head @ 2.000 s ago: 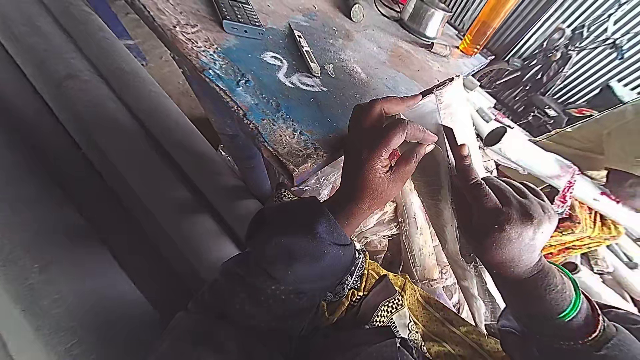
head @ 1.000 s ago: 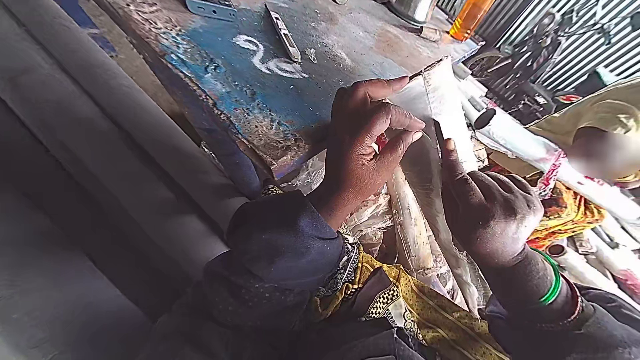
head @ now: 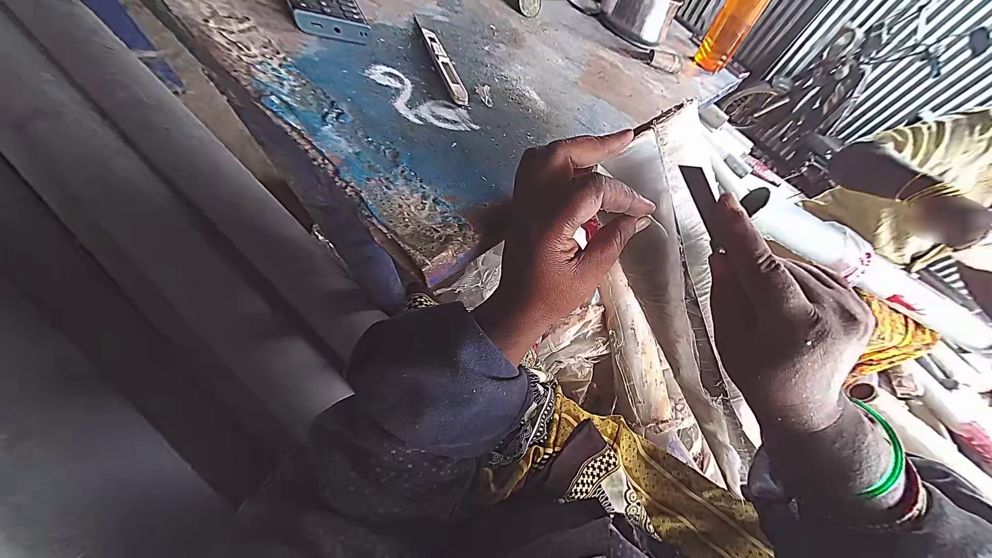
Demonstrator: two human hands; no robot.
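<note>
My left hand [head: 570,225] pinches the edge of a clear plastic sheet [head: 655,256] between thumb and fingers, with its index finger reaching to the table corner. The sheet hangs down past the edge of a worn blue-painted table [head: 333,101]. To the right, my right hand [head: 790,333] grips a dark flat blade [head: 700,194], its index finger lying along it. The blade's tip is just right of the sheet's pale upper edge; whether they touch, I cannot tell. A green bangle [head: 891,457] circles my right wrist.
On the table are a pale utility knife [head: 443,66], a keypad device [head: 332,19], a metal pot [head: 639,22] and an orange bottle [head: 728,35]. White rolls [head: 814,232] lie at the right, near another person [head: 930,186]. Long grey pipes or rolls run along the left.
My right hand with the blade has drawn a little to the right, away from my left hand. My left hand keeps its pinch. More of the other person has come into view at the right.
</note>
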